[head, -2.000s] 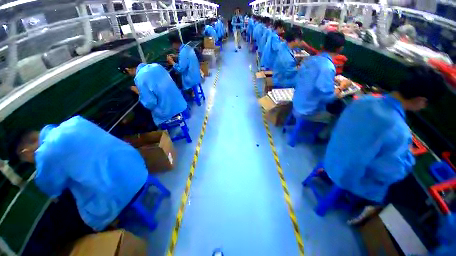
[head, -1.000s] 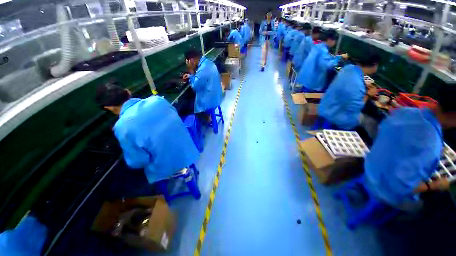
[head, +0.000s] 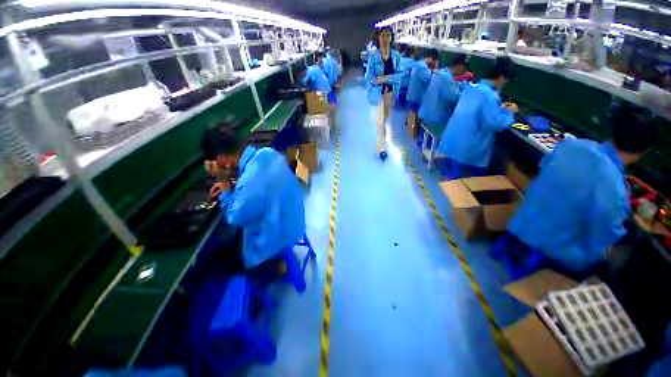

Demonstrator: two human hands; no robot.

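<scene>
Neither of my hands can be made out. A bit of blue cloth shows at the bottom left edge; I cannot tell whose it is. Nearest in front of me is the blue floor aisle (head: 375,258) between two yellow-black tape lines. At the lower right, an open cardboard carton (head: 535,346) has a white gridded tray (head: 592,324) resting on it, slightly tilted. At the lower left, a blue plastic stool (head: 239,316) stands beside the green bench (head: 121,316).
A person in a blue smock (head: 385,74) stands in the aisle, facing me. Seated workers in blue line both benches, one at left (head: 265,206) and one at right (head: 566,206). Another open carton (head: 482,205) stands at the right tape. Dark items (head: 176,224) lie on the left bench.
The view has moved forward along the aisle. The person in the aisle looks larger and nearer. The gridded tray and its carton have shifted towards the lower right. Nearer workers have left the view.
</scene>
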